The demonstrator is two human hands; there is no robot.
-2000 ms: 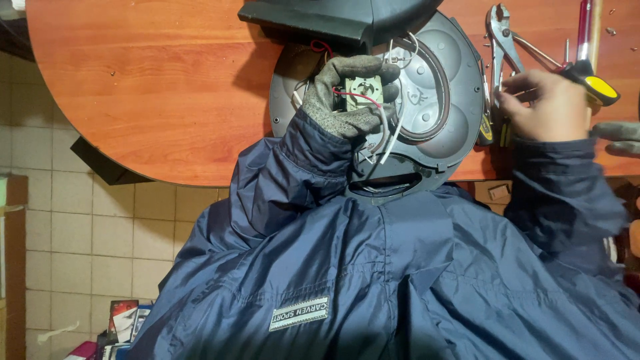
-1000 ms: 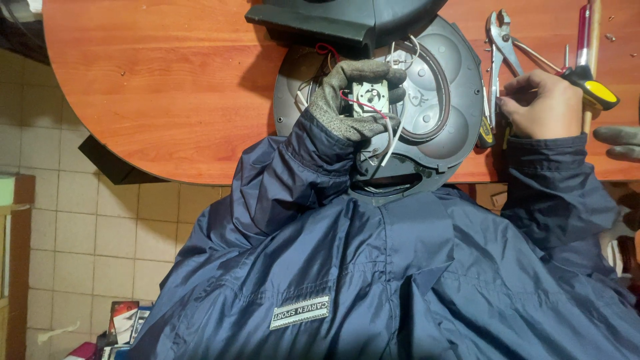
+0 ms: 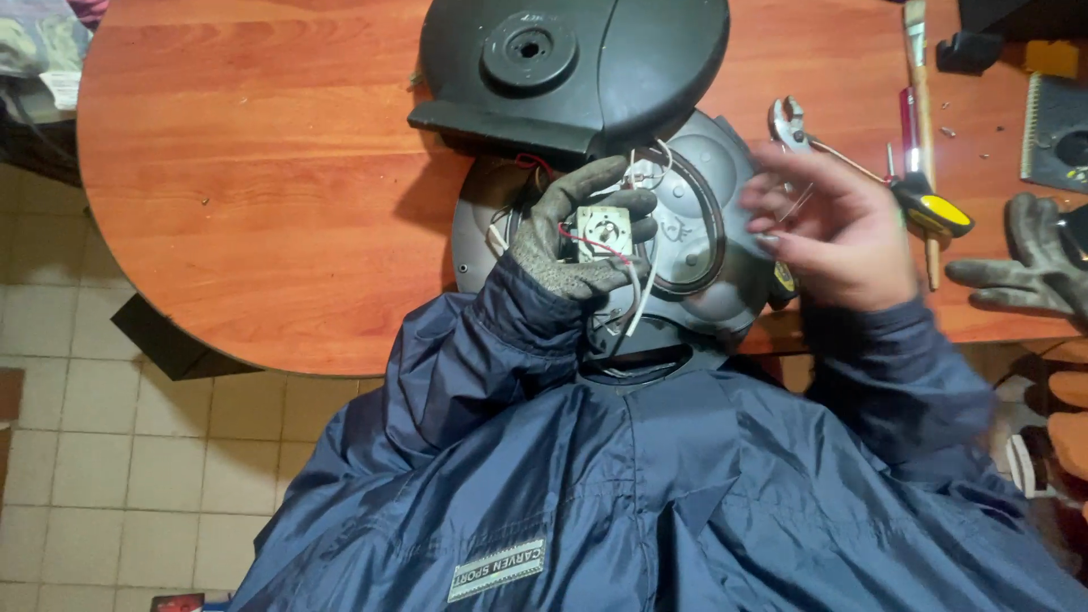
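My left hand (image 3: 569, 229), in a grey work glove, holds a small square electrical part (image 3: 605, 233) with a metal plate, a central shaft and red and white wires. Beneath it lies the opened round grey housing of an appliance (image 3: 735, 187), with an oval seal ring (image 3: 718, 225) and white leads. My right hand (image 3: 837, 229) is bare and blurred over the housing's right edge, fingers spread; a thin, bright sliver shows by its fingers, too blurred to name. Slip-joint pliers (image 3: 789, 126) lie just beyond it.
A black domed cover (image 3: 518, 102) stands behind the housing. On the right are a yellow-black screwdriver (image 3: 935, 206), a wooden-handled brush (image 3: 920, 93), small screws (image 3: 948, 133), a grey glove (image 3: 1033, 263) and a spiral-bound item (image 3: 1058, 132). A yellow-black tool (image 3: 784, 280) lies partly under my right hand.
My right hand has lifted from beside the pliers and moved left toward the housing, its fingers now spread. My left hand still holds the electrical part. The view has shifted, showing more of the cover.
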